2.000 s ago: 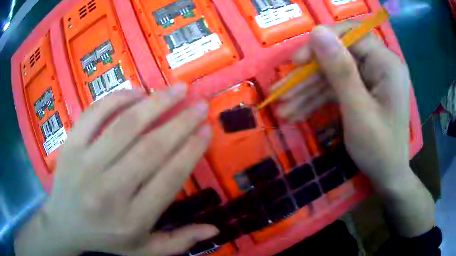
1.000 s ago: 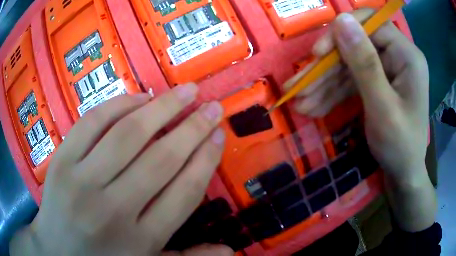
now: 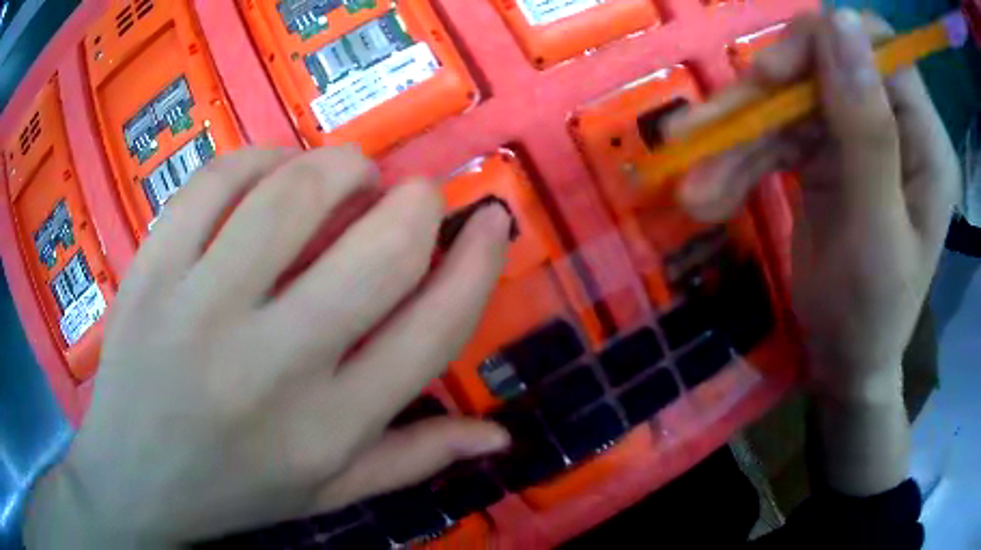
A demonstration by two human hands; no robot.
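Observation:
My left hand (image 3: 258, 322) lies palm down over the tray, fingers apart. One fingertip presses on a black pad (image 3: 457, 223) at the upper end of an orange phone housing (image 3: 516, 301) and partly hides it. Its thumb lies over a clear sticker sheet with rows of black pads (image 3: 645, 376), which crosses the lower housings; whether it grips the sheet is unclear. My right hand (image 3: 850, 161) holds a yellow-orange pointed stick (image 3: 753, 120). The blurred tip is over the upper end of the housing to the right, beside a dark patch (image 3: 658, 120) partly hidden by my fingers.
The pinkish-red foam tray (image 3: 430, 150) holds more orange housings in two rows. The upper-row ones at left (image 3: 161, 64) show metal slots, white labels and speaker holes. A shiny dark green surface (image 3: 32, 430) shows at left. Dark sleeves show at the bottom.
My left fingertip has moved onto the black pad. The stick has left that pad and moved right to the neighbouring housing. The tray has shifted slightly up and left in view since one second ago.

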